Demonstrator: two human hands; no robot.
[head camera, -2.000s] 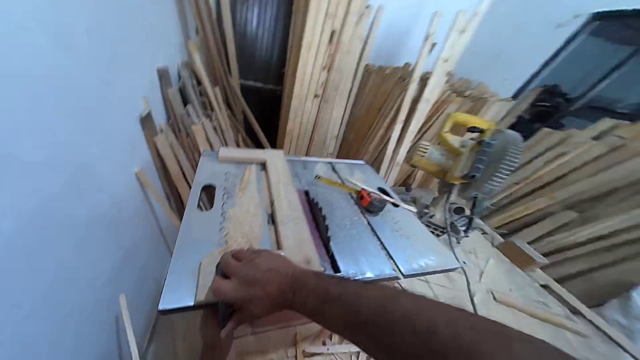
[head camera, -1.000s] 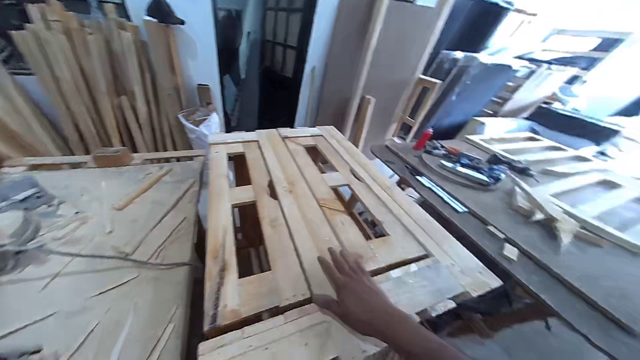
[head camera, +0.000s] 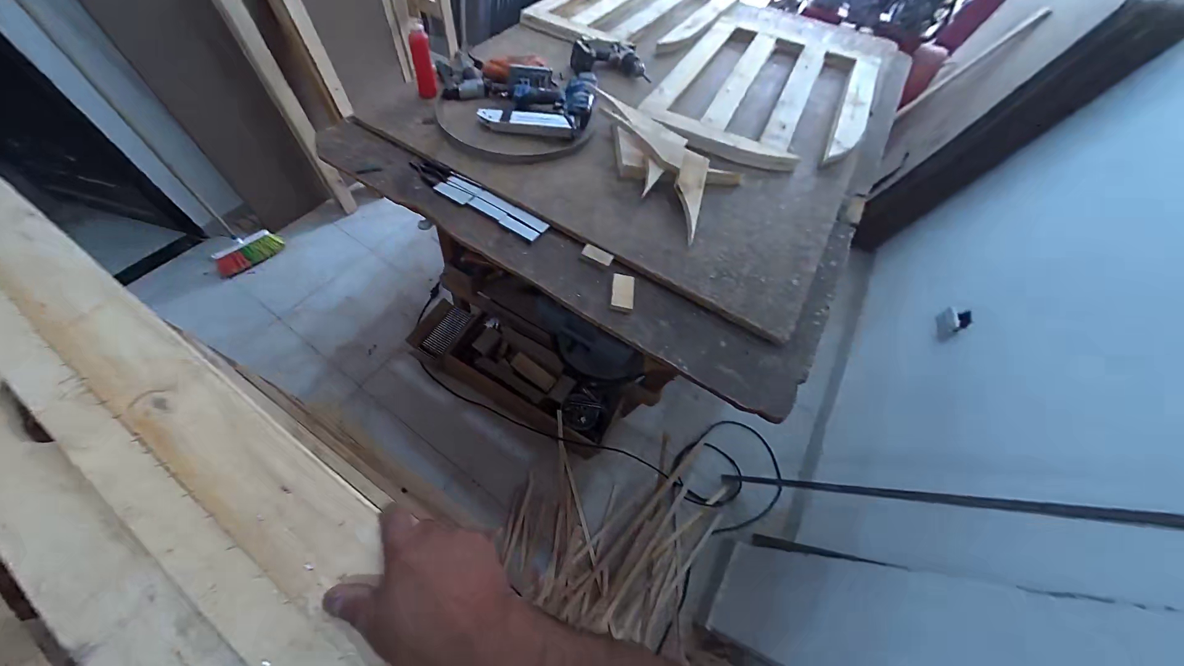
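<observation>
My right hand (head camera: 444, 592) is at the near end of a pale wooden frame (head camera: 185, 444) at the left. Its thumb lies on the top face of the end board, and the fingers bend over the outer edge, with their tips hidden. The frame's boards lie side by side, with small splinters along one joint and a knot in the outer board. My left hand is out of view.
Across a tiled floor stands a workbench (head camera: 740, 240) with a cordless drill (head camera: 578, 97), a red bottle (head camera: 422, 61), a slatted wooden frame (head camera: 786, 92) and offcuts (head camera: 689, 190). Below are a tool box (head camera: 518, 370), thin wood strips (head camera: 610, 546), a cable (head camera: 777, 462) and a broom (head camera: 248, 252).
The view has swung right, from the table saw, past the wooden frame, to the workbench. My right hand has gone from the saw table to the frame's middle and now to its end.
</observation>
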